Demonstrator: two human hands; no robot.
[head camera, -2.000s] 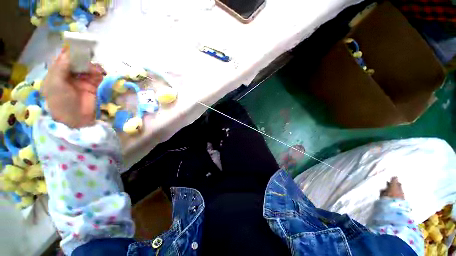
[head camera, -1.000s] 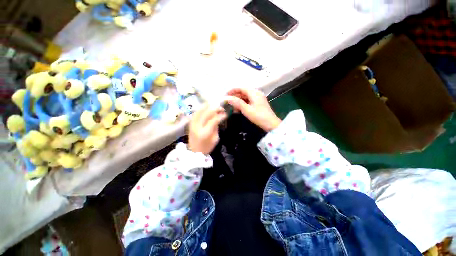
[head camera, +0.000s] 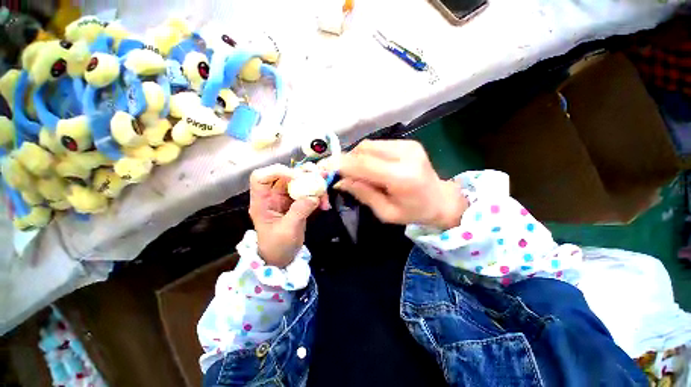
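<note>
My left hand (head camera: 278, 212) holds a small plush piece (head camera: 307, 184) between thumb and fingers above my dark lap, at the table's edge. The piece has a pale yellow ball, a bit of blue, and a round dark eye-like spot on a pale part above. My right hand (head camera: 394, 181) is closed at the piece's right side, its fingertips pinched against it. I cannot make out a needle or thread at the fingertips. A heap of blue and yellow plush toys (head camera: 121, 125) lies on the table at the left, with a blue tag (head camera: 242, 122) at its right end.
Thread snips (head camera: 401, 51) with blue handles lie on the pale table cloth (head camera: 318, 91). A phone (head camera: 461, 7) is cut off by the top edge, and a small orange-white item (head camera: 333, 23) lies left of the snips. An open cardboard box (head camera: 576, 143) and a white bag (head camera: 636, 295) are at the right.
Since one second ago, a plush piece shows in my left hand. My right hand is closed beside it. The view has shifted, so the table things sit higher and the heap further left.
</note>
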